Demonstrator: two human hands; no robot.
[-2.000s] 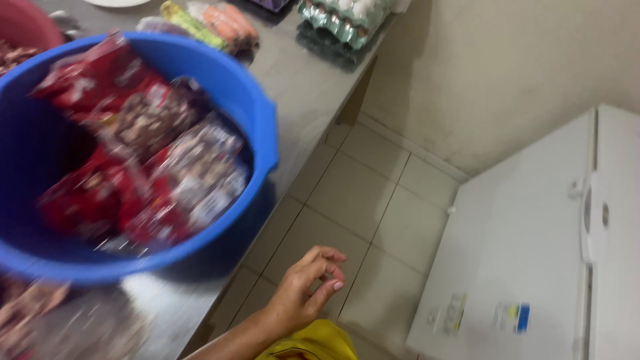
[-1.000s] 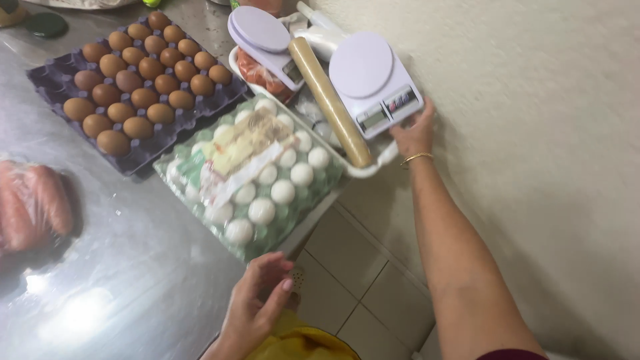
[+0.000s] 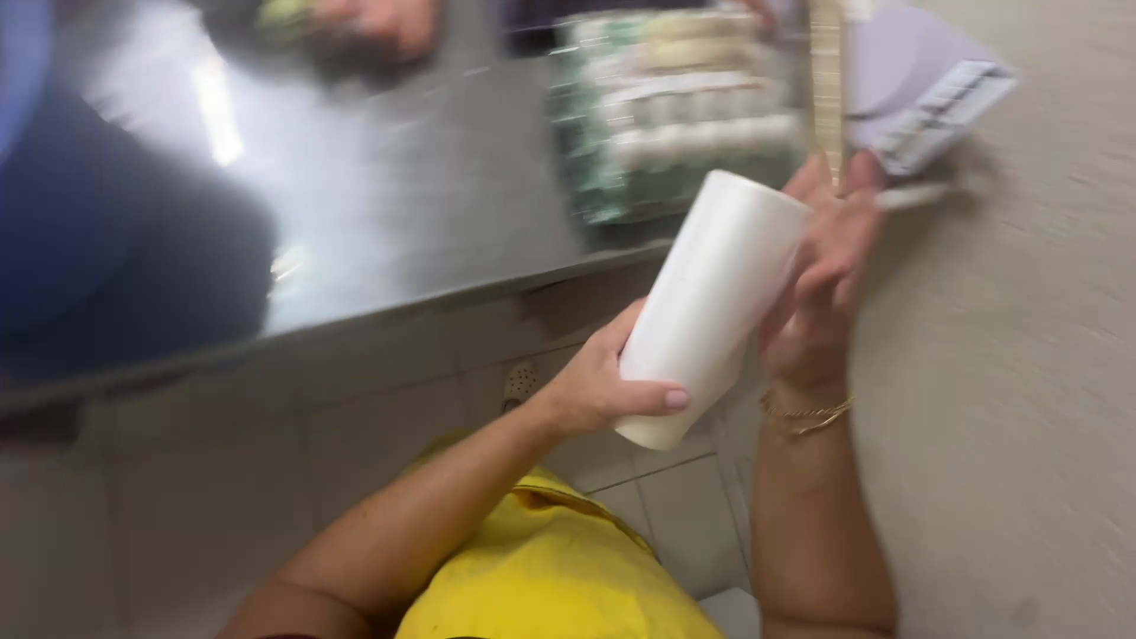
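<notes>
A roll of white plastic film or bags (image 3: 710, 302) is held at a slant over the floor in front of me. My left hand (image 3: 626, 377) grips its lower end, the thumb across the front. Beside the roll's upper right side is my right hand (image 3: 825, 266), blurred, with its fingers apart; whether it touches the roll I cannot tell. A tan rolled tube (image 3: 827, 98) stands out just above that hand, and a pale kitchen scale (image 3: 932, 84) lies to its right. Left of these is a wrapped tray of white eggs (image 3: 683, 124).
The steel table (image 3: 399, 204) has its front edge across the view. On it are a blue tub (image 3: 22, 71) at the far left and a blurred bag of orange-pink food (image 3: 382, 22) at the back. A plain wall (image 3: 1021, 373) borders the right side.
My left hand, holding nothing one second ago, now grips the white roll. My right hand has come away from the scale it was touching. The view has shifted.
</notes>
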